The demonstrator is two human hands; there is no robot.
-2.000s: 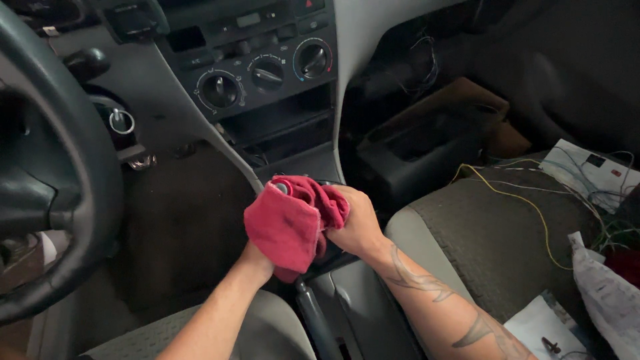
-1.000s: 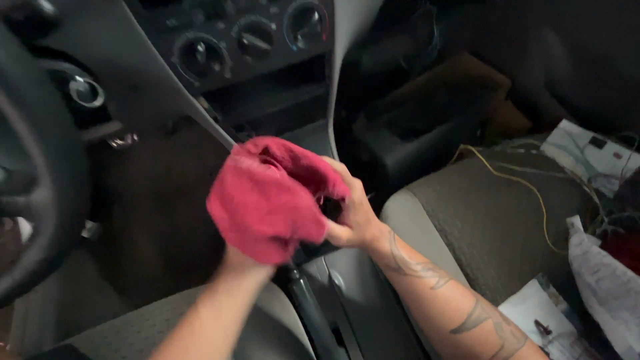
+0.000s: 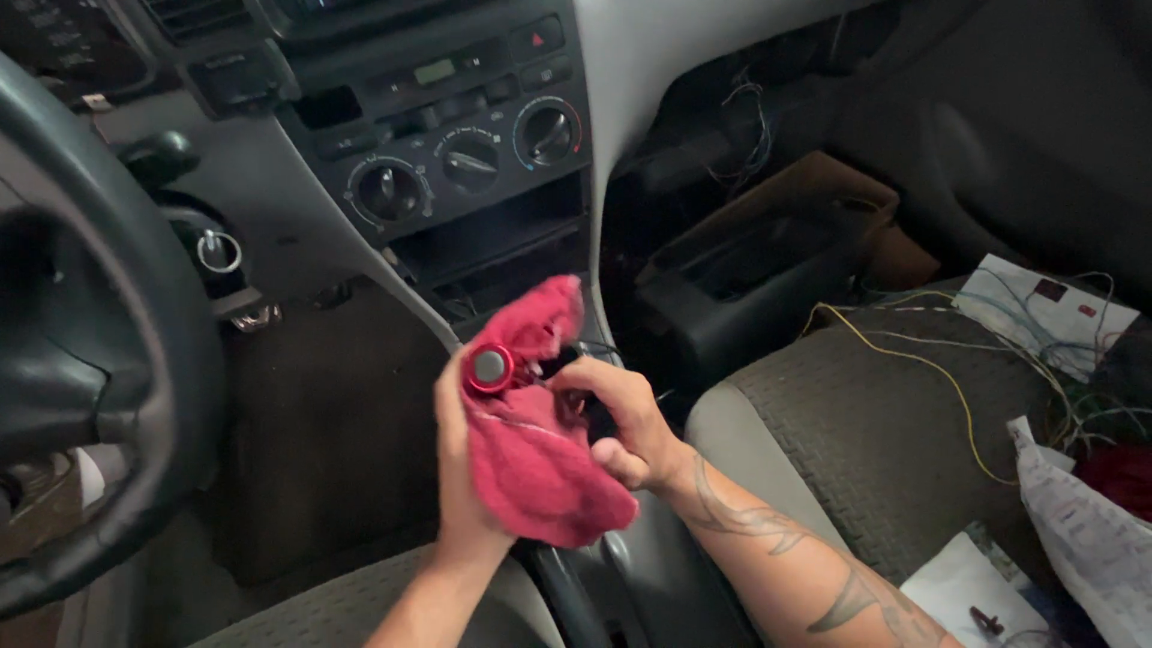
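Note:
A red cloth (image 3: 558,468) is bunched over the centre console, around the top of a gear shift knob (image 3: 490,368) with a red rim and a grey round cap. My left hand (image 3: 463,450) is closed around the cloth and knob from the left, its fingers mostly hidden behind the cloth. At the right side of the cloth, my right hand (image 3: 621,414) has bent fingers pressed against its folds and a dark part beneath. Whether these fingers pinch the cloth or the dark part is not clear. The parking brake lever (image 3: 567,589) lies below the cloth.
The steering wheel (image 3: 171,387) is at the left, the key (image 3: 214,250) in the ignition beside it. Climate knobs (image 3: 468,164) sit above my hands. Loose wires (image 3: 945,369) and papers (image 3: 1035,315) lie on the passenger seat (image 3: 864,423); a cardboard box (image 3: 810,193) stands in the footwell.
The cloth has opened around the knob, whose grey cap and red rim show now and were covered one second ago. My right fingers have moved in against the folds.

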